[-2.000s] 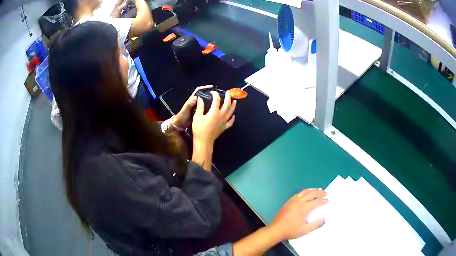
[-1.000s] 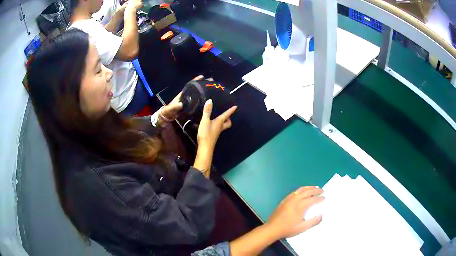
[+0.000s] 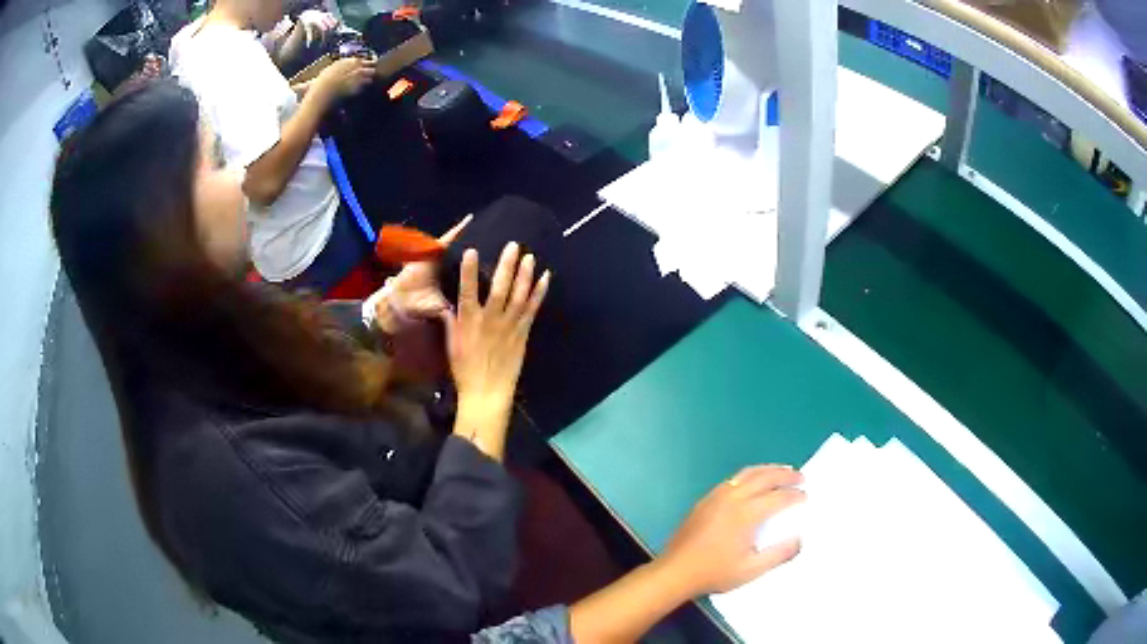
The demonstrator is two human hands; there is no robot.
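Note:
A stack of flat white sleeves (image 3: 906, 554) with uneven edges lies on the green-topped bench at the bottom right. My left hand (image 3: 742, 528), bare and with a ring, rests on the stack's left edge, its thumb apart from the fingers. Whether it pinches a sheet does not show clearly. My right hand is out of the picture; only a bit of bluish sleeve (image 3: 1123, 627) shows in the bottom right corner.
A co-worker in a dark jacket (image 3: 315, 503) at left handles a black speaker (image 3: 509, 233) with an orange strap (image 3: 409, 244). Another person in white (image 3: 245, 113) works beyond. A blue-and-white fan (image 3: 723, 76), loose white sheets (image 3: 698, 252) and a metal post (image 3: 805, 164) stand ahead.
The co-worker has turned the speaker in their hands and its orange strap now points left. The view has shifted slightly. My left hand stays on the stack.

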